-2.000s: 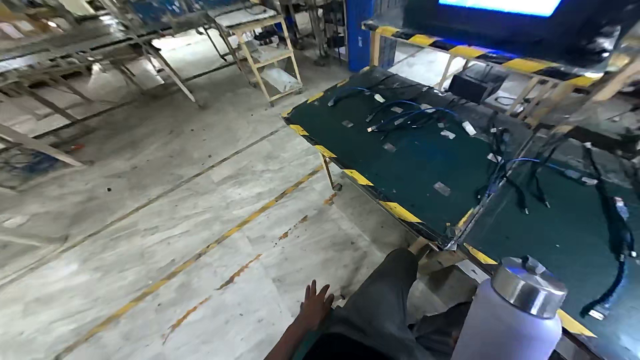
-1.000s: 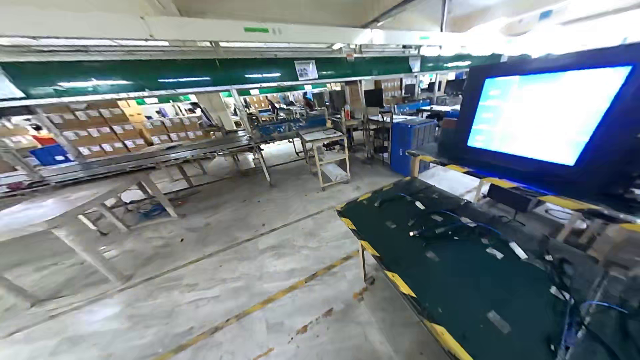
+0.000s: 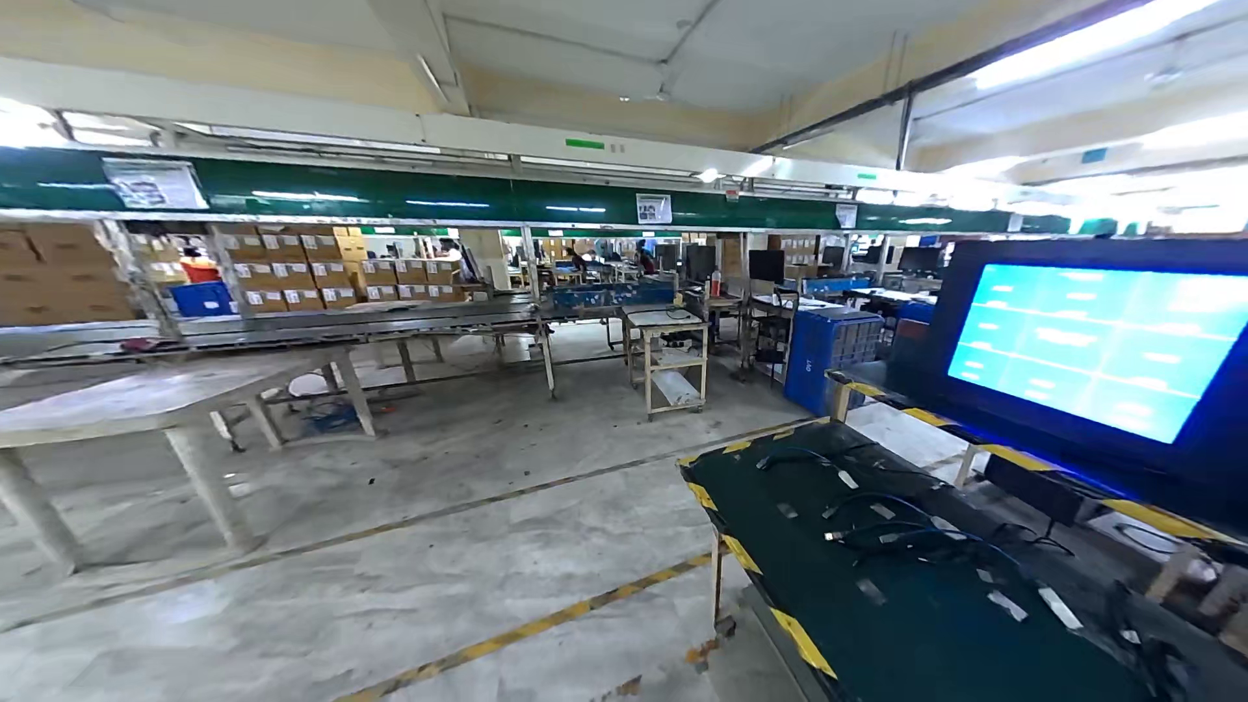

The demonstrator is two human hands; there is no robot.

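Observation:
Neither of my hands shows in the head view now. At the lower right stands a workbench with a dark green mat, edged with yellow and black tape. Several black and blue cables with tagged ends lie across the mat. Behind them, on a raised shelf with striped tape, a large monitor glows with a blue screen that bears writing.
A pale table stands at the left, before a long conveyor line. A small shelved cart and a blue crate are farther back. Stacked cardboard boxes stand behind the conveyor. Striped tape marks the floor.
The view has swung up and to the left. A hand, my legs and a pale bottle with a metal lid, seen two seconds ago, are out of frame.

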